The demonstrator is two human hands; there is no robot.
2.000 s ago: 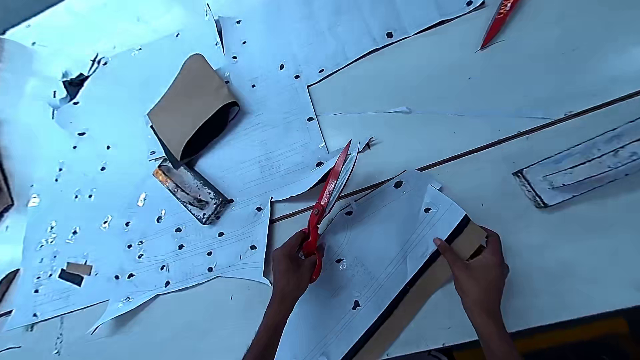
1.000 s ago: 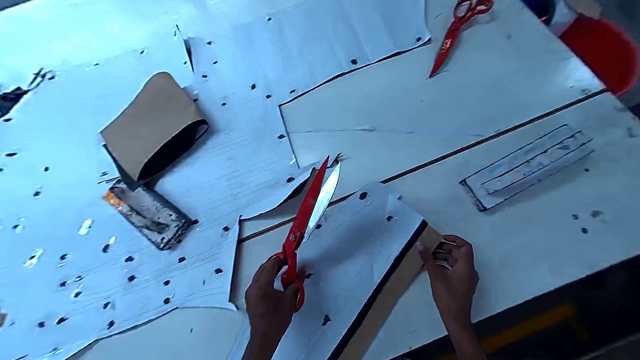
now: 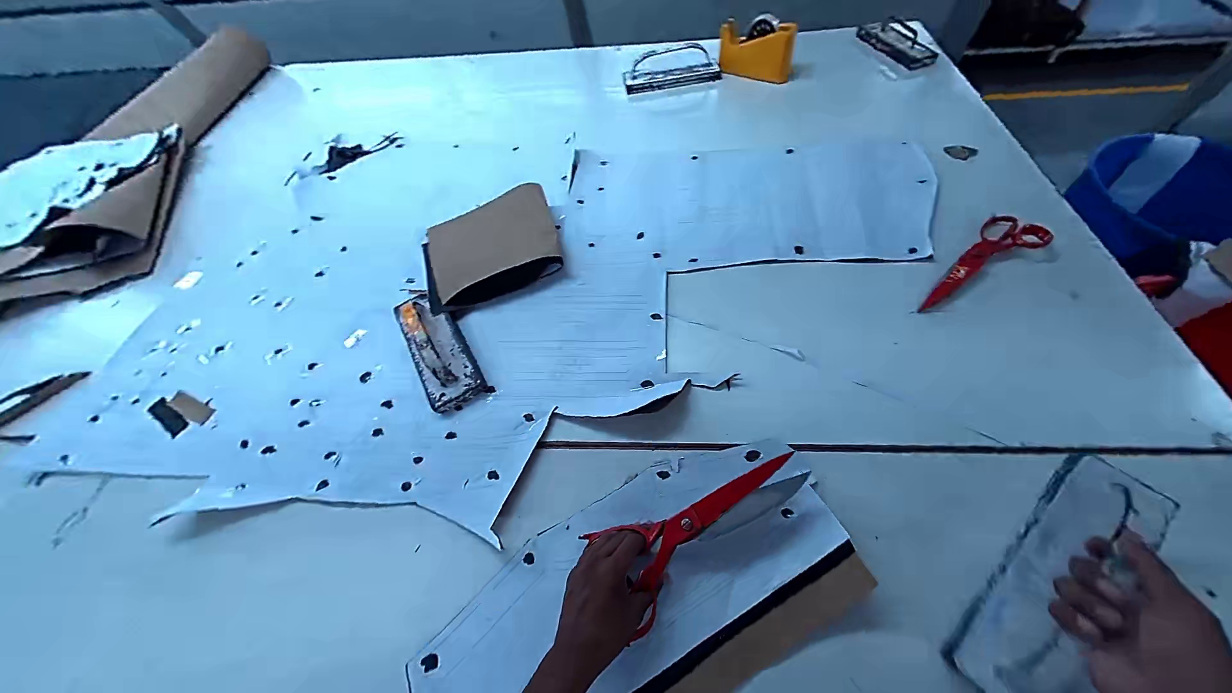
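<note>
Red-handled scissors (image 3: 685, 525) are in my left hand (image 3: 599, 602), their blades a little apart over a cut piece of white paper (image 3: 577, 568). Brown and black layers (image 3: 780, 626) show along that piece's right edge. At the lower right my right hand (image 3: 1131, 611) has its fingers curled around the handle of a flat metal weight (image 3: 1039, 577), which is blurred. The large marked paper sheet (image 3: 577, 356) lies across the table, with a folded brown piece (image 3: 496, 241) and another handled weight (image 3: 443, 356) on it.
A second pair of red scissors (image 3: 982, 260) lies at the right. At the far edge stand a yellow tape dispenser (image 3: 758, 50) and two weights (image 3: 672, 69), (image 3: 897, 43). Rolled brown material (image 3: 183, 87) is at the left; a blue bin (image 3: 1126, 202) stands beyond the right edge.
My right hand has left the edge of the cut piece and moved right, onto the weight. My left hand still has the scissors. The view has shifted to show more of the far table.
</note>
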